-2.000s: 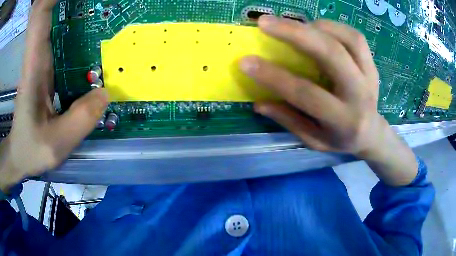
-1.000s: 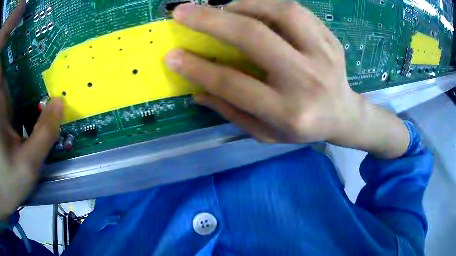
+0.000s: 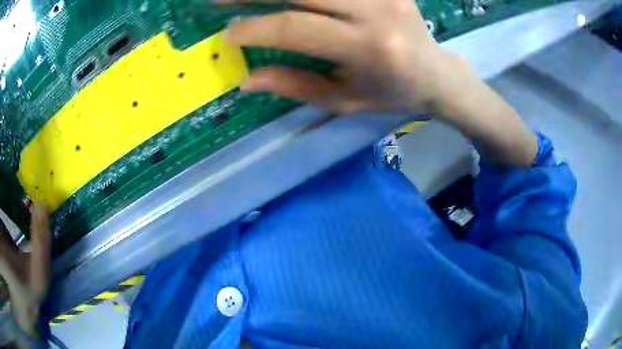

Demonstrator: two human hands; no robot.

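Note:
A yellow insulating sheet (image 3: 126, 112) with small dark holes lies along the green circuit board (image 3: 198, 133), slanting up to the right. My right hand (image 3: 327, 51) is over the board at the sheet's right end, fingers pointing left and fingertips at its edge; the hand is partly blurred and cut off by the top edge. My left hand (image 3: 27, 262) is at the lower left, partly cut off, with one fingertip at the sheet's lower left corner. I cannot tell if either hand presses on the sheet.
A silver conveyor rail (image 3: 204, 198) runs between the board and my blue coat. Two oblong slots (image 3: 102, 58) lie above the sheet. Yellow-and-black floor tape (image 3: 102, 300) shows below the rail. A dark object (image 3: 455, 204) is beside my right sleeve.
The view has turned and shifted right, so board and rail now slant steeply. My right hand has moved from on top of the sheet to its right end, uncovering more of it.

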